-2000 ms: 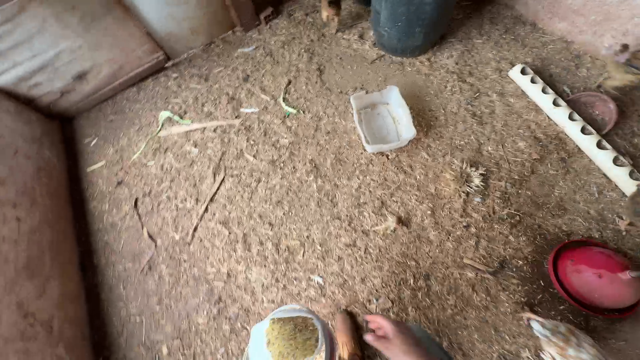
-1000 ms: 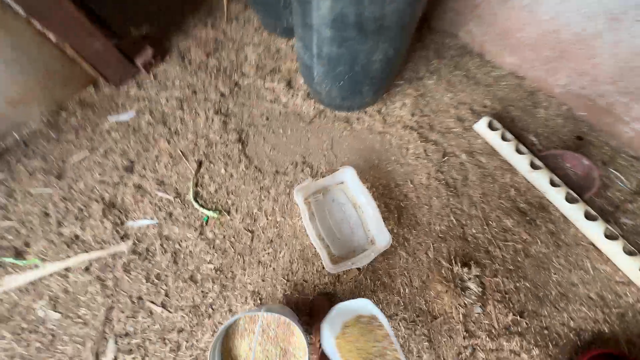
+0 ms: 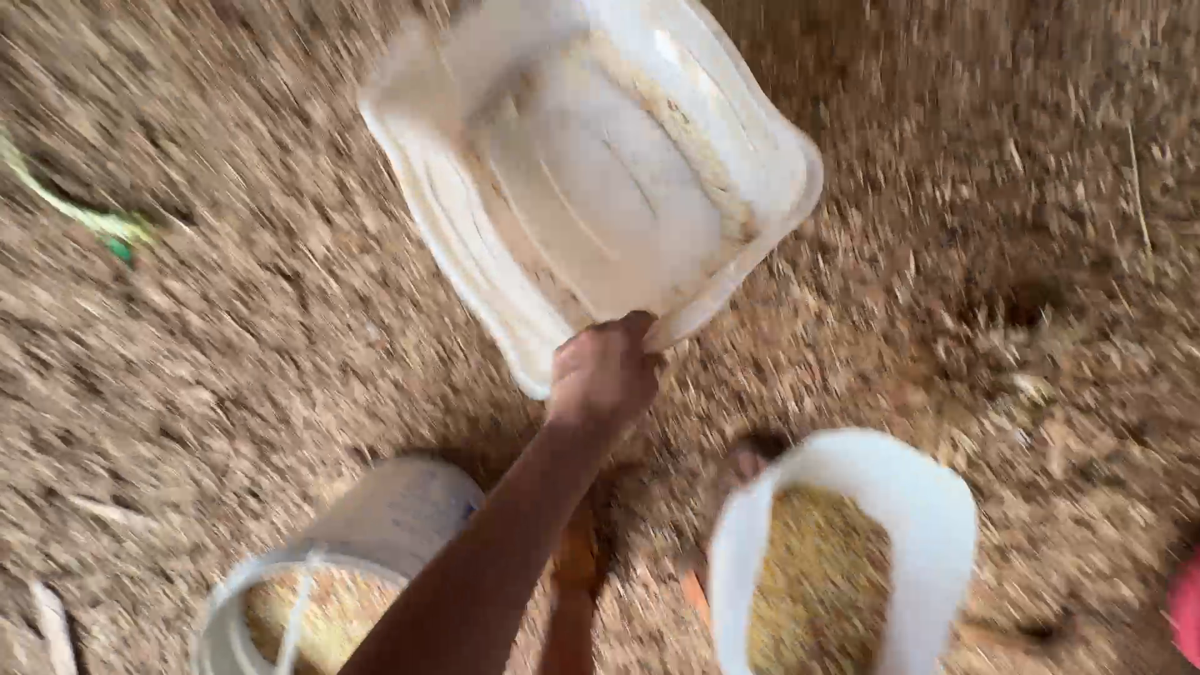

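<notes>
My left hand (image 3: 607,370) is closed on the near edge of an off-white plastic tray (image 3: 600,178), whose inside carries stuck yellowish residue. The forearm reaches up from the bottom of the view. Beneath and left of it, a whitish bucket (image 3: 394,516) with a thin handle contains yellowish feed (image 3: 319,614). To the right, a white plastic container (image 3: 923,506) holds coarse yellow-brown feed (image 3: 820,581). My right hand is not in view; what supports this container, if anything, is hidden below the frame.
Litter of dry shavings or straw (image 3: 937,309) covers the ground. A green and pale strip (image 3: 103,220) lies at left. Part of a red object (image 3: 1186,605) shows at the right edge. Bare feet or legs (image 3: 572,562) are blurred between the two feed containers.
One second ago the tray lay on the litter with no hand on it; now my left hand grips its edge. The view has moved much closer to the tray.
</notes>
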